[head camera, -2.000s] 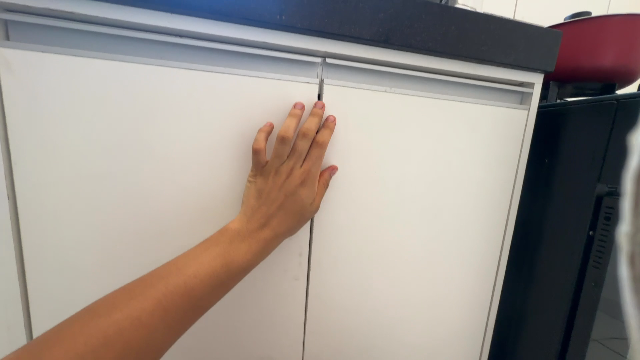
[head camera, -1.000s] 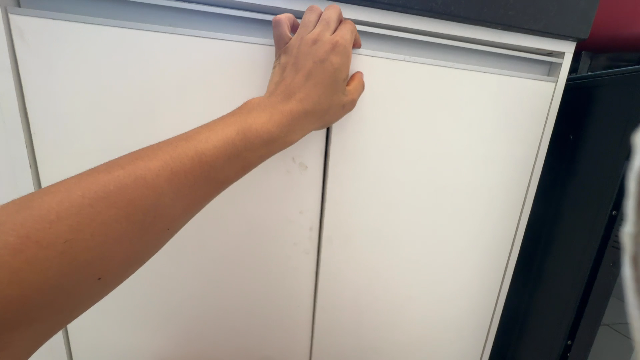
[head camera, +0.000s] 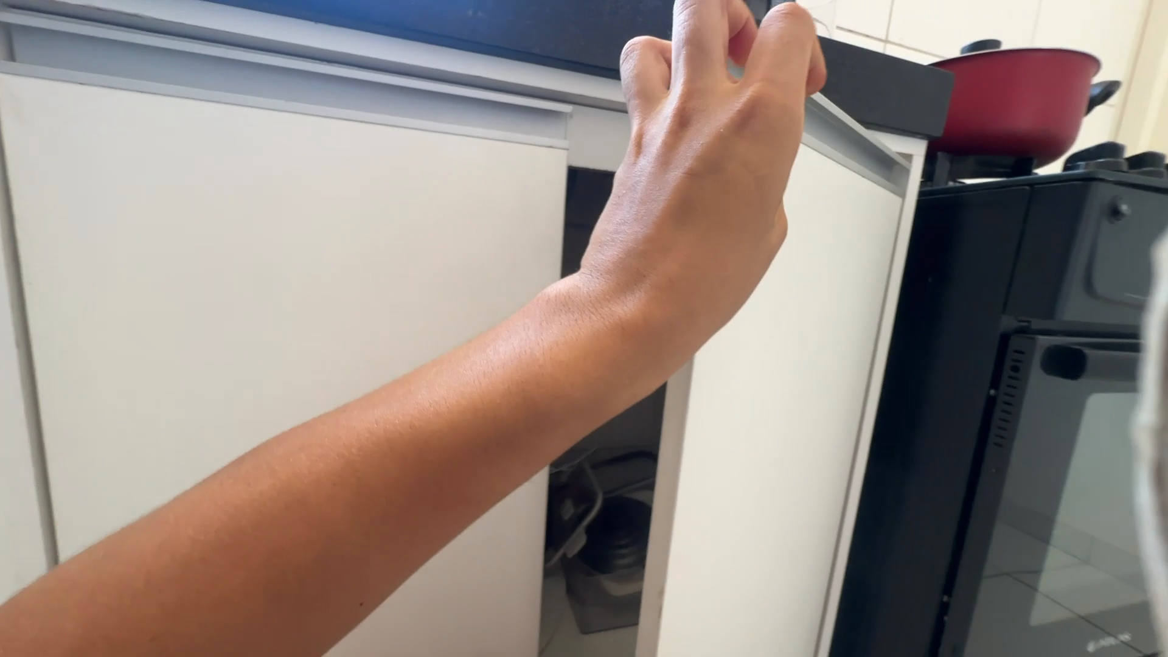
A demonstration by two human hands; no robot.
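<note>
My left hand [head camera: 707, 173] reaches in from the lower left. Its bent fingers are at the top edge of the right white cabinet door [head camera: 776, 438], which stands ajar; the fingertips are partly hidden. The left cabinet door [head camera: 292, 274] is closed, with a grey recessed handle rail [head camera: 292, 88] along its top. Through the gap between the doors, dark cookware [head camera: 616, 538] and a clear container [head camera: 607, 602] show low in the cabinet, partly behind my forearm. My right hand is out of view.
A dark countertop [head camera: 885, 91] runs above the doors. To the right stands a black stove [head camera: 967, 274] with a glass oven door [head camera: 1068, 511] and a red pot [head camera: 1017, 100] on top. A blurred pale thing [head camera: 1154, 411] lines the right edge.
My left hand has gone from lying flat by the seam, to the handle rail, to further right. The right door, closed in both earlier frames, now stands ajar, showing the cabinet's inside.
</note>
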